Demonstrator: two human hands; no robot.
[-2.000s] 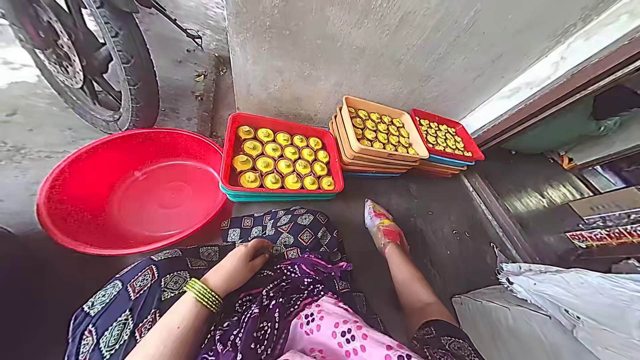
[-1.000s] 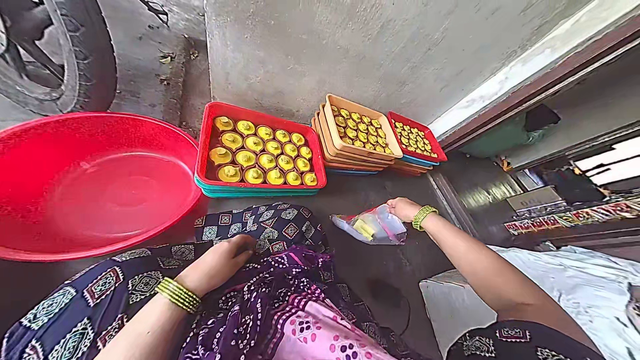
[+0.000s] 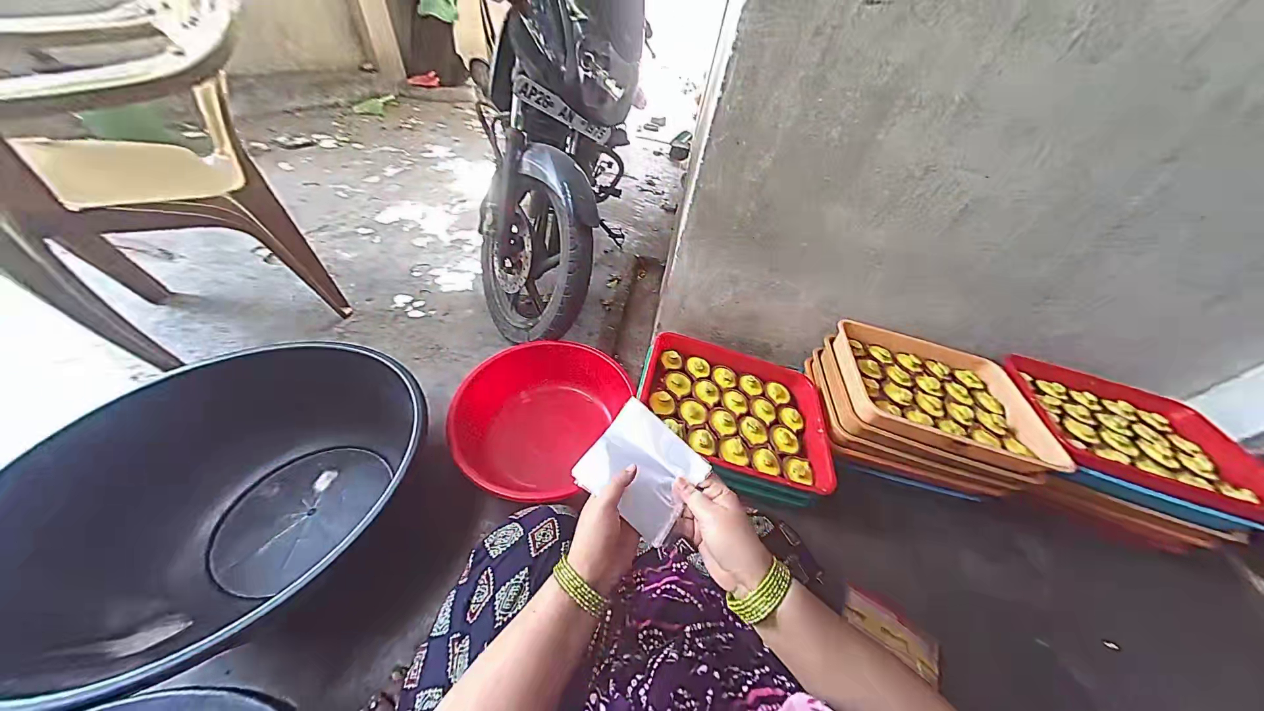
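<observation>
My left hand (image 3: 607, 523) and my right hand (image 3: 723, 528) hold a flat white packet (image 3: 642, 459), perhaps thin plastic bags or sheets, between thumbs and fingers above my lap. The packet overlaps the near right rim of a red plastic basin (image 3: 528, 425). Just right of it, a red tray (image 3: 828, 434) holds rows of small yellow-topped round pieces. An orange tray (image 3: 948, 434) with similar pieces tops a stack, and another red tray (image 3: 1215, 434) of them lies farther right. My fingertips partly hide behind the packet.
A large black tub (image 3: 109, 474) stands at the left, with part of another dark rim (image 3: 188, 699) below it. A plastic chair (image 3: 128, 173) is at the upper left. A parked motorcycle (image 3: 558, 178) stands beyond the basin, and a grey wall (image 3: 968, 178) rises behind the trays.
The view has swung left and up. My right hand, earlier on a clear plastic bag with yellow contents right of the trays, is now beside my left hand. Both hold the white packet.
</observation>
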